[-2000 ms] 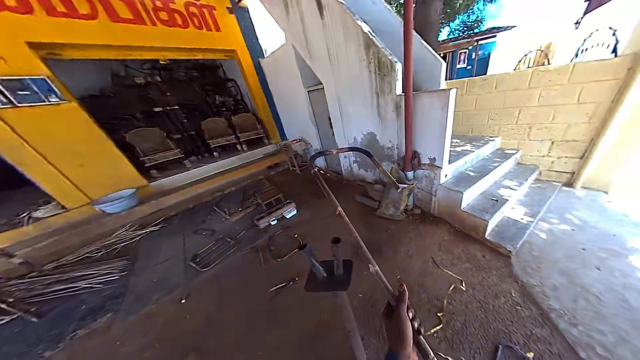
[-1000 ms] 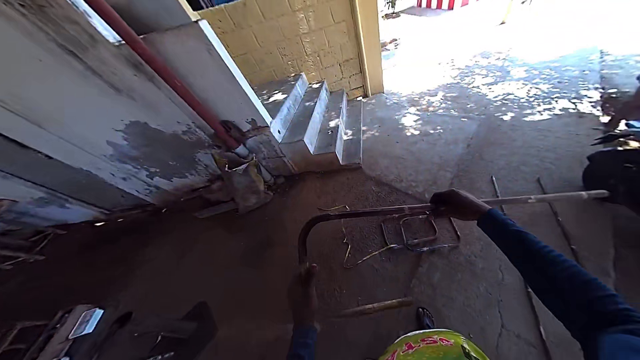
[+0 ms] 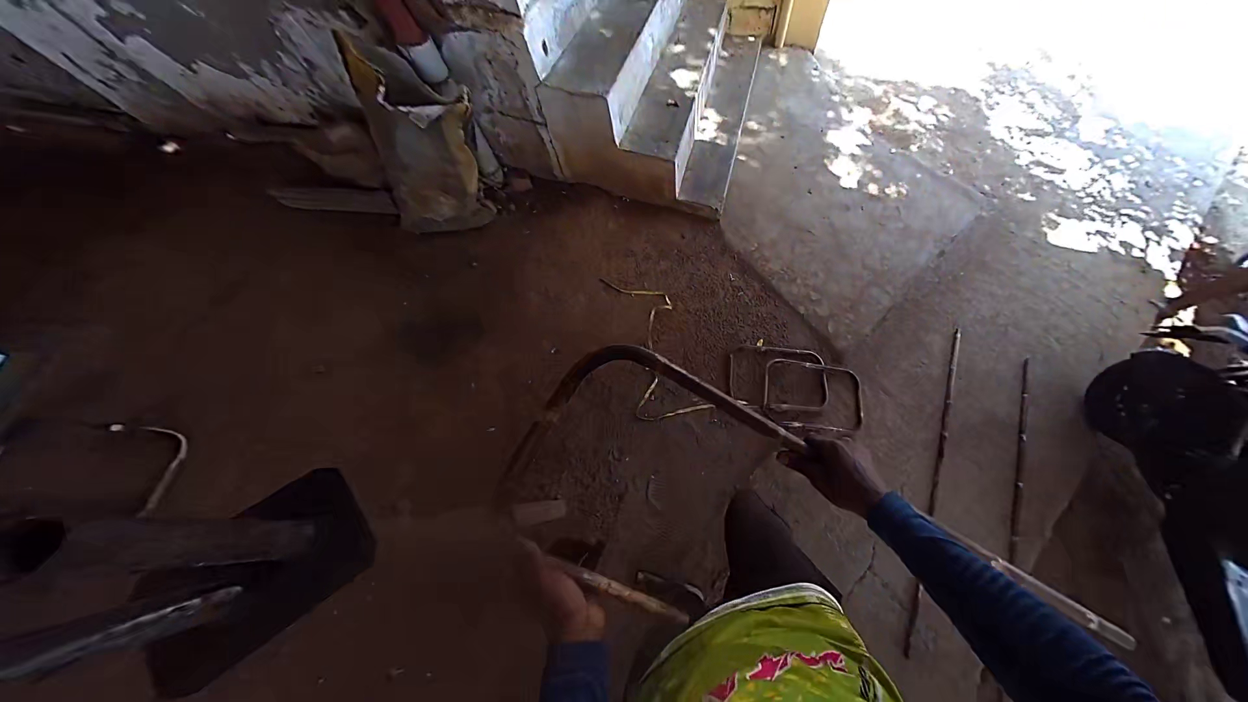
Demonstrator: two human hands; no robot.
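Observation:
My right hand (image 3: pixel 838 475) is shut around the straight part of a long bent cane pole (image 3: pixel 726 402), whose pale end runs under my blue sleeve to the lower right. The curve bends down at the left, dark and blurred at its lower end. My left hand (image 3: pixel 565 595), also blurred, is at that lower end; its grip cannot be made out. A short wooden stick (image 3: pixel 624 591) extends right from beside this hand, with a small pale block (image 3: pixel 538 512) just above it. Bent rectangular frames (image 3: pixel 814 385) lie on the ground beyond the pole.
Concrete steps (image 3: pixel 648 107) and a worn sack (image 3: pixel 429 161) stand ahead. Two thin sticks (image 3: pixel 943 429) lie at right, near a dark object (image 3: pixel 1160 405). A dark stand with tube-like posts (image 3: pixel 322 536) is at lower left. Thin yellowish strips (image 3: pixel 673 414) lie beyond the pole.
Two seconds ago one hand held the pole upright-slanting in view; a second ago both hands were on it. The view has swung right and down. The curve now points more upward.

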